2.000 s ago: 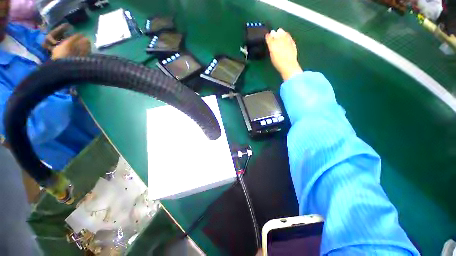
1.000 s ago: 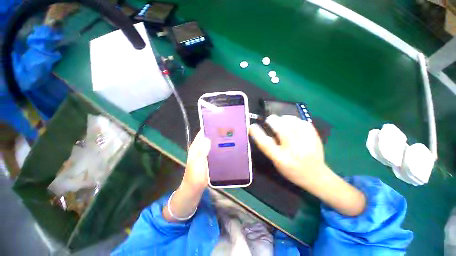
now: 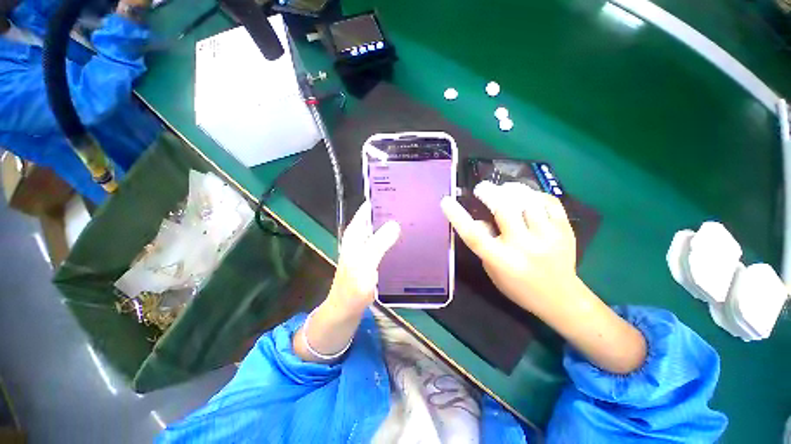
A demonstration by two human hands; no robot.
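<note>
A smartphone (image 3: 415,208) in a white-edged case stands upright in view with its screen lit pinkish. My left hand (image 3: 357,260) holds it from the left side, thumb over the screen's lower left. My right hand (image 3: 529,247) is just right of the phone, its index finger at the phone's right edge and the other fingers loosely curled. A black display unit (image 3: 512,176) lies behind my right hand on the black work mat (image 3: 408,113); my fingers hide its near side. Whether my right hand touches the unit cannot be told.
A white box (image 3: 251,95) stands at upper left, with a metal-sheathed cable (image 3: 330,156) beside it. Another display unit (image 3: 357,39) is behind. Several white discs (image 3: 493,88) and white stacks (image 3: 715,260) lie right. A black hose (image 3: 56,87), green bin (image 3: 199,312) and person's blue sleeve (image 3: 113,43) are left.
Since two seconds ago, my right hand has come back from the far units to beside the phone. Since one second ago, the screen content has changed and my left thumb has moved onto the screen.
</note>
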